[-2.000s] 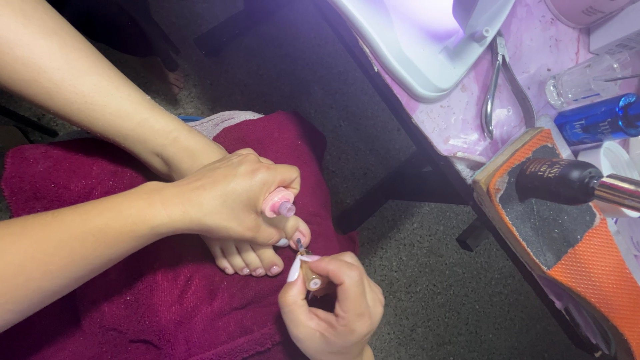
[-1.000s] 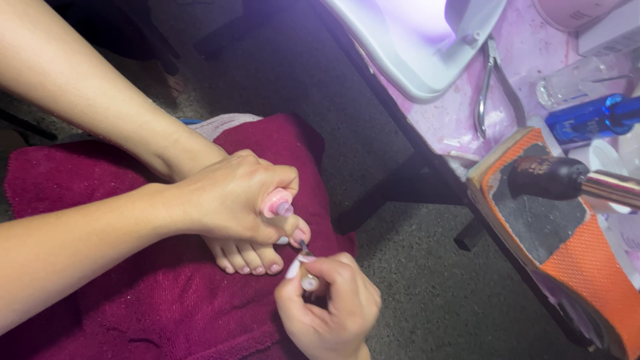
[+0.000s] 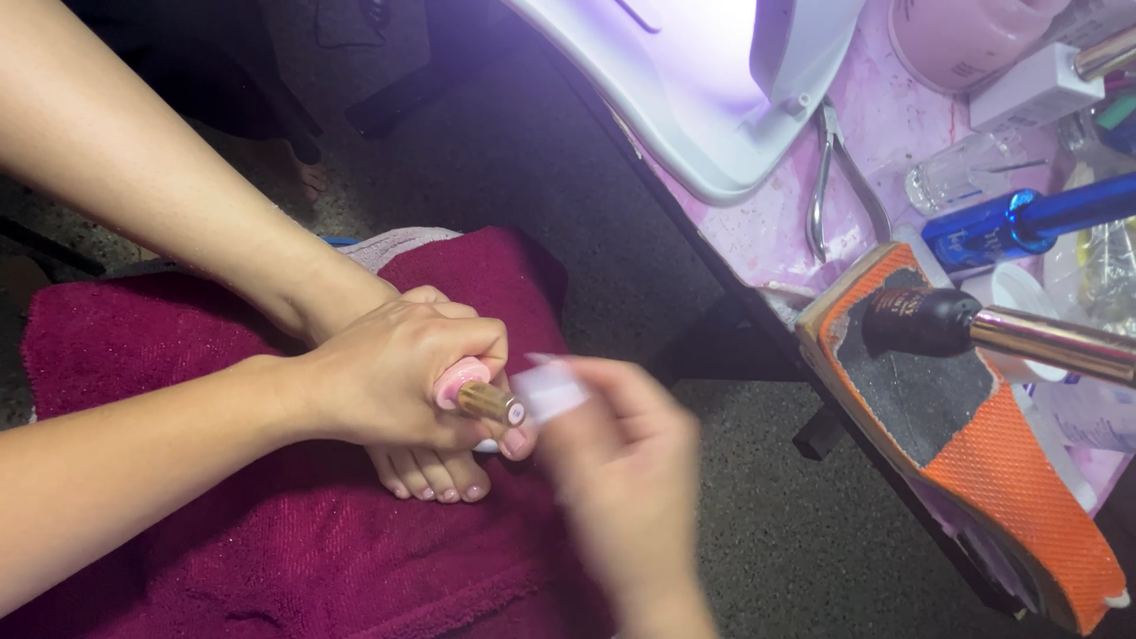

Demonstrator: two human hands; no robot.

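My left hand (image 3: 408,368) lies over another person's foot (image 3: 435,470), its fingers closed on a pink nail polish bottle (image 3: 454,377). The gold brush cap (image 3: 493,404) now sits at the bottle's mouth, pointing right. My right hand (image 3: 621,444) is blurred beside the big toe (image 3: 515,439), just right of the cap; it does not touch the cap, and whether it holds anything is not clear. The foot's toes show, while my left hand covers much of its top. A maroon towel (image 3: 355,550) lies under the foot.
At the right, a table holds a white nail lamp (image 3: 710,169), metal nippers (image 3: 834,177), a blue bottle (image 3: 985,231), a clear glass (image 3: 963,169) and an orange-edged foot file (image 3: 1021,461) with a black polish bottle (image 3: 923,321) over it. The table's edge (image 3: 710,257) runs diagonally beside the towel.
The brush cap has gone from my right hand at the big toe to the mouth of the pink bottle. My right hand has let go of it and moved up and right. My left hand keeps its place.
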